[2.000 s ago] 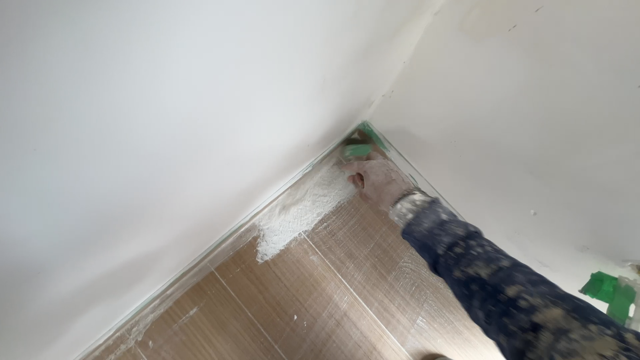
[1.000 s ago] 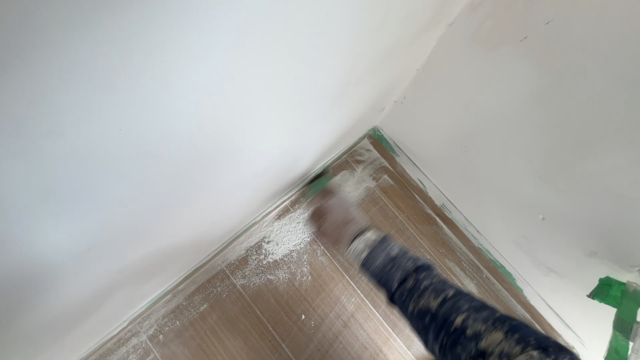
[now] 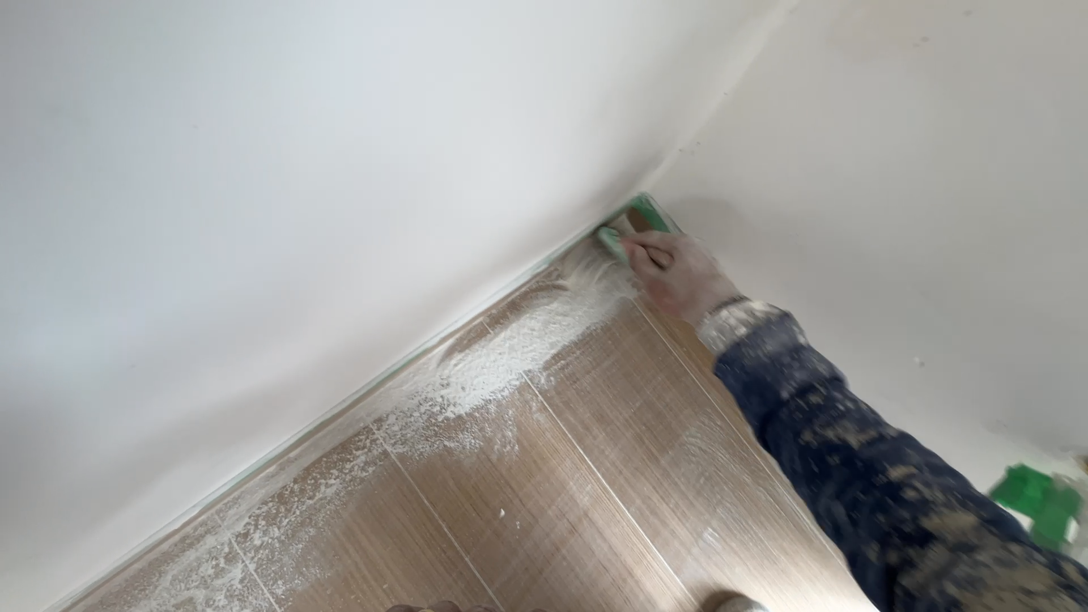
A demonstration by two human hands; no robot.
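My right hand (image 3: 680, 272), whitened with dust, grips a small green tool (image 3: 612, 243), perhaps a brush or scraper; the hand hides much of it. The tool touches the wood-look floor (image 3: 586, 442) near the corner, beside the foot of the left wall. White powder (image 3: 510, 348) lies in a band along that wall, thickest just below and left of the hand. Green tape (image 3: 648, 212) lines the floor edge in the corner. A navy sleeve (image 3: 816, 408) spattered with pale material covers my right arm. Only what look like fingertips of my left hand (image 3: 442, 607) show at the bottom edge.
The left wall (image 3: 297, 187) and right wall (image 3: 918, 212) meet at the corner beyond my hand. Crumpled green tape (image 3: 1033, 501) is at the lower right. A rounded, pale object (image 3: 738, 602), possibly a shoe tip, shows at the bottom edge.
My right hand and the green tool have moved from partway along the left wall back toward the corner. The white powder spreads farther down along the wall than two seconds ago.
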